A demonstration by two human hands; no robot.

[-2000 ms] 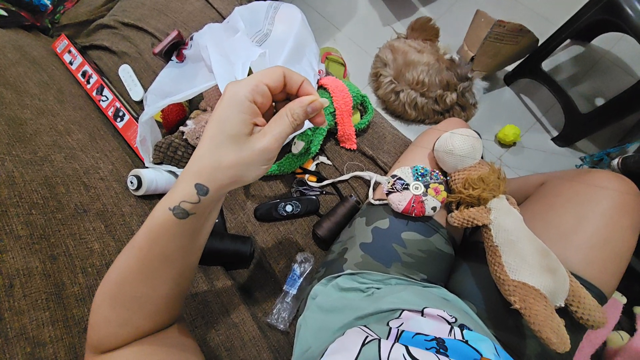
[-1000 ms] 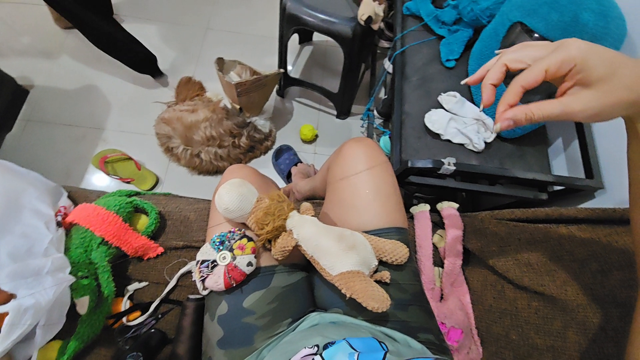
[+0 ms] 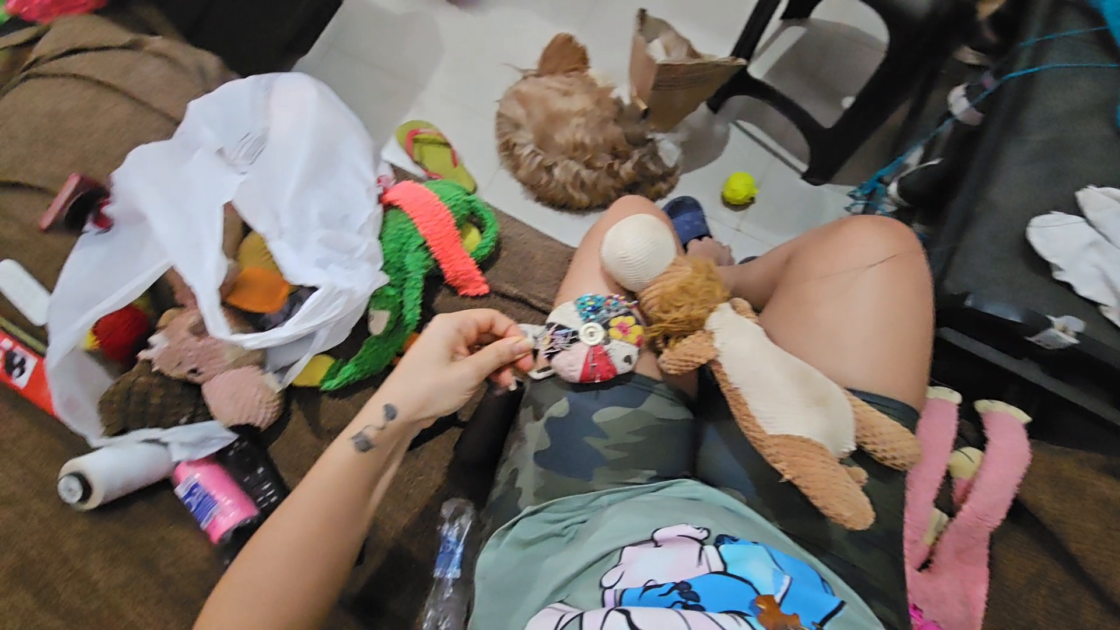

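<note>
My left hand (image 3: 494, 354) is at the left edge of a round patchwork pincushion (image 3: 595, 339) on my thigh, its thumb and index finger pinched together. Whether a needle or the pincushion's white strap is between them cannot be made out. Many coloured pins and a white button cover the pincushion. Just right of it, a tan and cream plush toy body (image 3: 779, 385) lies across my lap, with brown curly hair (image 3: 684, 302) and a round cream stuffed piece (image 3: 639, 252) at its upper end. My right hand is out of view.
Left on the sofa are a white plastic bag (image 3: 289, 192) with plush toys, a green plush (image 3: 407, 280), a white thread cone (image 3: 118, 472) and a clear plastic bottle (image 3: 451, 560). Pink plush legs (image 3: 971, 490) lie right. A furry dog (image 3: 577, 131) and yellow-green ball (image 3: 739, 188) are on the floor.
My left hand, raised two seconds ago, is now down beside the pincushion. My right hand, seen a second ago at the far right with fingers pinched, has left the view. The view has swung about.
</note>
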